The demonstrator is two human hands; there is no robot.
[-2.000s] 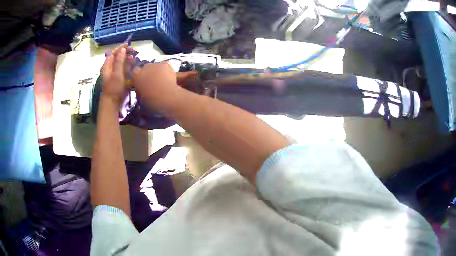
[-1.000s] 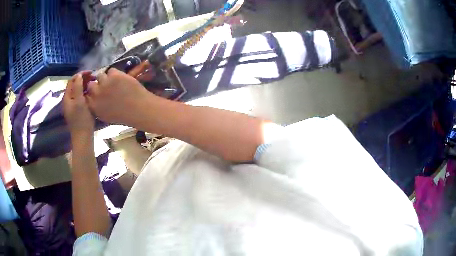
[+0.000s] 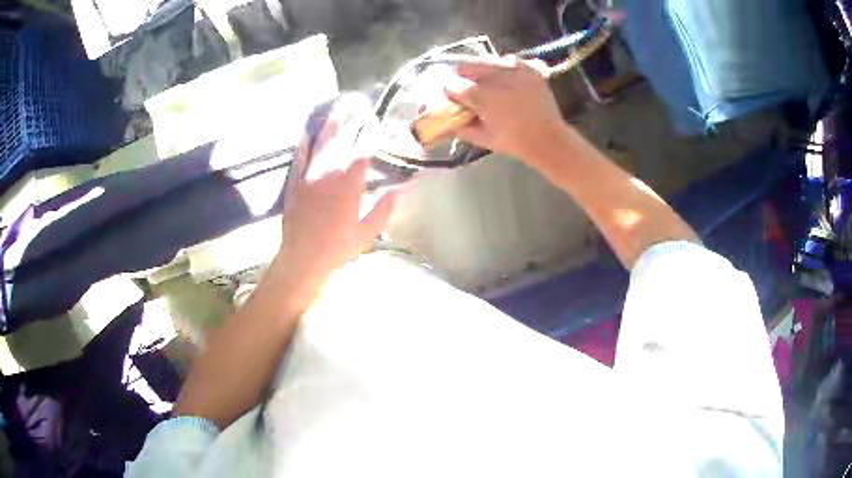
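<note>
The dark garment tube (image 3: pixel 131 210) lies over the long narrow board, from the left edge to the middle. My left hand (image 3: pixel 322 201) lies at the board's right end, thumb spread; its fingertips are washed out by glare, and no grip on cloth shows. My right hand (image 3: pixel 514 107) is closed round the yellow-brown handle of the steam iron (image 3: pixel 444 123), just right of the board's end. The iron's pale, shiny rim is tilted up beside my left fingers. Its sole and any contact with the board cannot be made out.
A blue and yellow-brown hose (image 3: pixel 579 51) trails from the iron to the upper right. Cream boards (image 3: pixel 248 93) lie behind and under the narrow board. A blue basket (image 3: pixel 56 103) stands at the left, a light-blue padded slab (image 3: pixel 738 61) at the upper right.
My hands, together at the left before, are now apart. My right hand has moved right and now holds the iron; my left hand is at the board's right end. The view has shifted right.
</note>
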